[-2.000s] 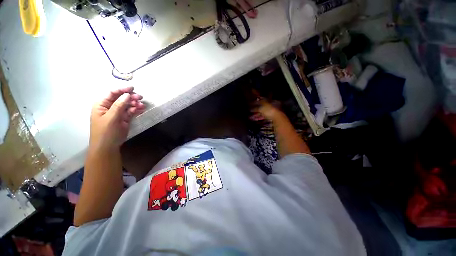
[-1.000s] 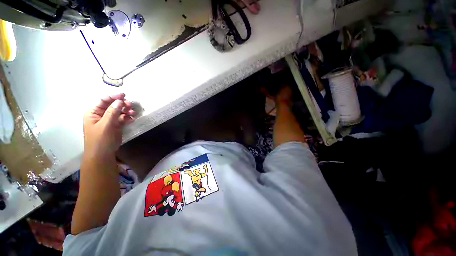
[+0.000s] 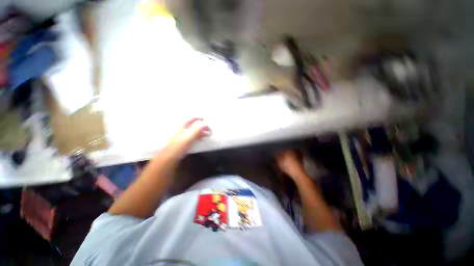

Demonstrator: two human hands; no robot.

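The view is blurred by motion. My left hand is at the front edge of the white machine table, its fingers bent over the bright top; I cannot tell if it holds anything. My right hand is low in the dark just below the table edge, small and blurred; its fingers and any contents cannot be made out. The lockstitch machine is a blur beyond my left hand. Black-handled scissors lie on the table to its right.
A drawer or tray with a pale rim sticks out below the table at right, holding a white thread spool and dark blue cloth. Brown board and blue cloth are at left. A reddish box is at lower left.
The view has swung, so the table edge lies more level and things sit lower and further right. Both my hands stay near the table edge, left on top and right below.
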